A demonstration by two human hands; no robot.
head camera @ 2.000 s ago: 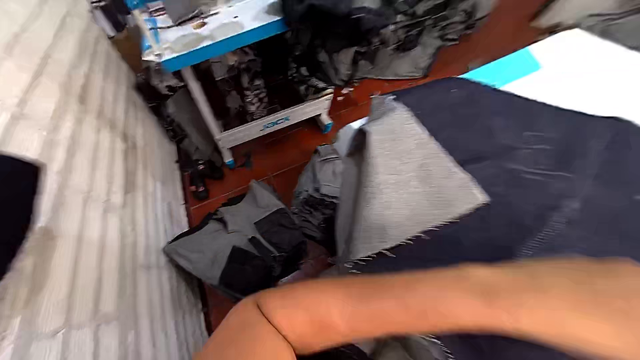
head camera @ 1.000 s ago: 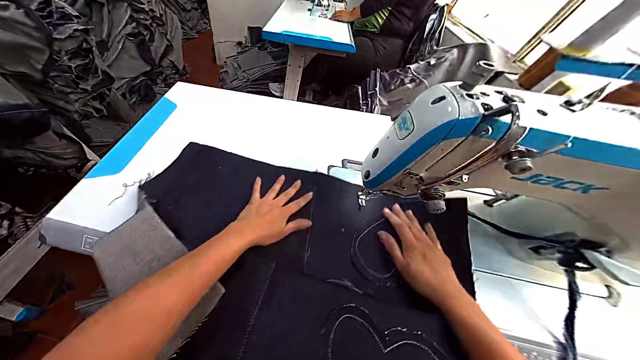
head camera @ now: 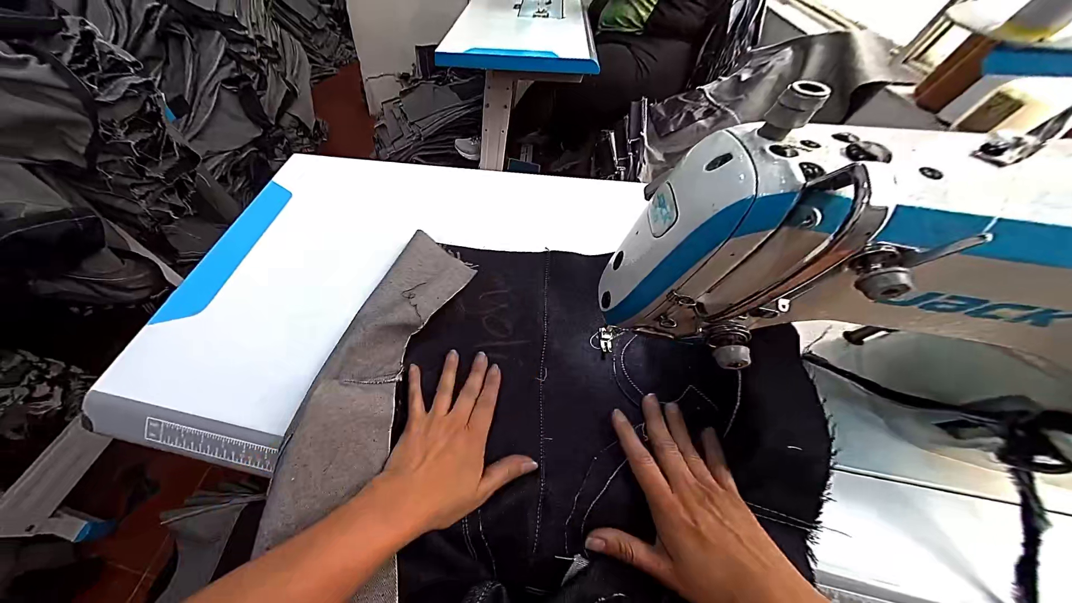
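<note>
Dark denim fabric (head camera: 511,335) with light stitched lines lies across the white sewing table, its grey underside (head camera: 352,419) folded over along the left. Flat on the denim, fingers spread, rests my left hand (head camera: 448,444), left of a vertical seam. My right hand (head camera: 682,494) lies spread on the cloth below the needle area, beside curved stitching. The presser foot (head camera: 606,339) of a Jack sewing machine (head camera: 754,218) stands over the denim near the curved stitching. Whether the foot touches the cloth I cannot tell. Neither hand grips anything.
Heaps of dark and grey cloth (head camera: 234,75) lie at the left. Beyond the table edge (head camera: 226,251) stands another sewing table (head camera: 515,38), with a seated person in dark clothing beside it. A dark cord or cloth strip (head camera: 1026,502) hangs at the right.
The denim has turned and shifted under the machine; the heart-shaped stitching seen low in the earlier frame is now nearer the needle. Its grey underside now shows along the left.
</note>
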